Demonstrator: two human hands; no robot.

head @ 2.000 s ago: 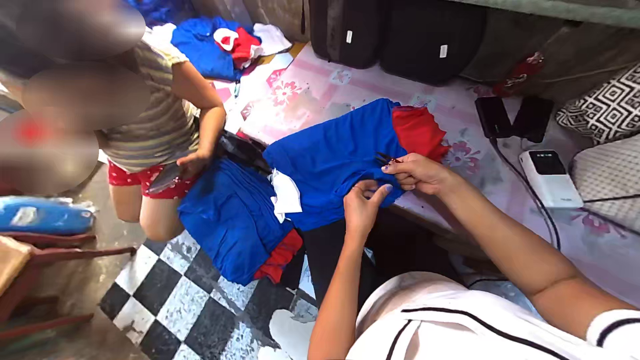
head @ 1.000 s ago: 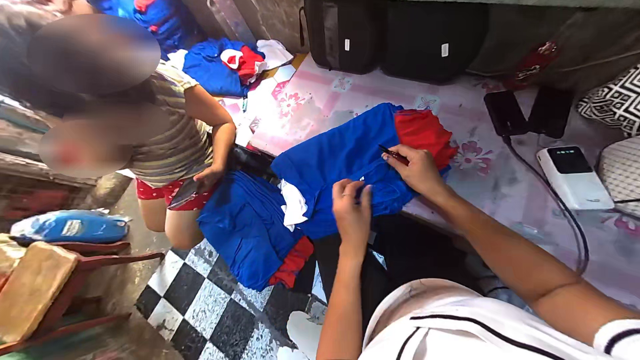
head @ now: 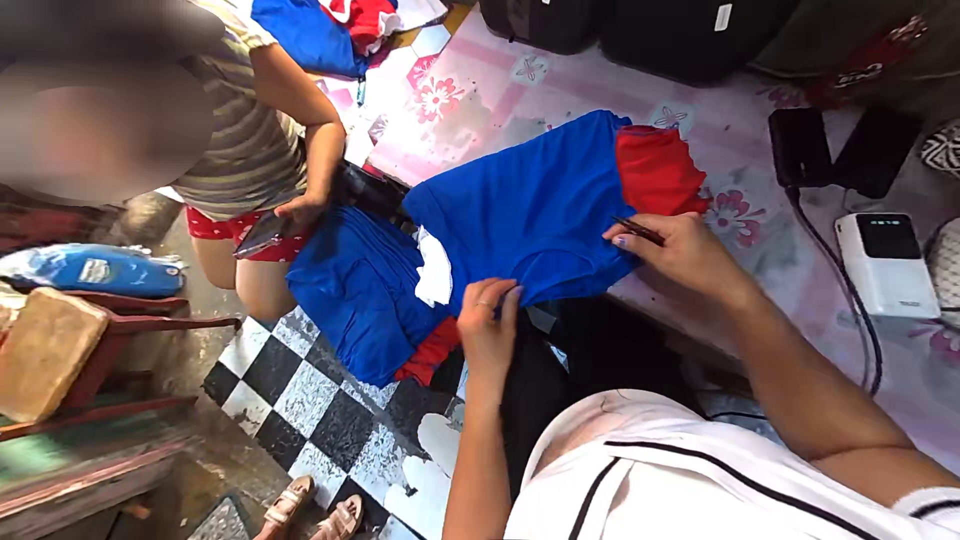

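Note:
A blue garment [head: 525, 202] with a red ruffled end [head: 660, 171] lies over the edge of the table and my lap. My left hand [head: 491, 315] pinches the near edge of the blue cloth between thumb and fingers. Above the cloth, my right hand [head: 675, 244] holds a small dark pointed tool [head: 637, 230], perhaps thread snips or tweezers. A white cloth piece [head: 433, 266] lies at the garment's left side. More blue cloth [head: 352, 292] with a red edge hangs beside it, over the floor.
At left a person [head: 247, 142] holds a phone [head: 259, 234]. On the pink flowered table [head: 480, 97] are a white power bank [head: 886, 270] with a cable, two dark phones [head: 801, 146] and black bags [head: 690, 34]. A wooden stool [head: 52, 352] stands at lower left.
My left hand was raised off the cloth a second ago and is now down at its near edge. The tool has stayed in my right hand.

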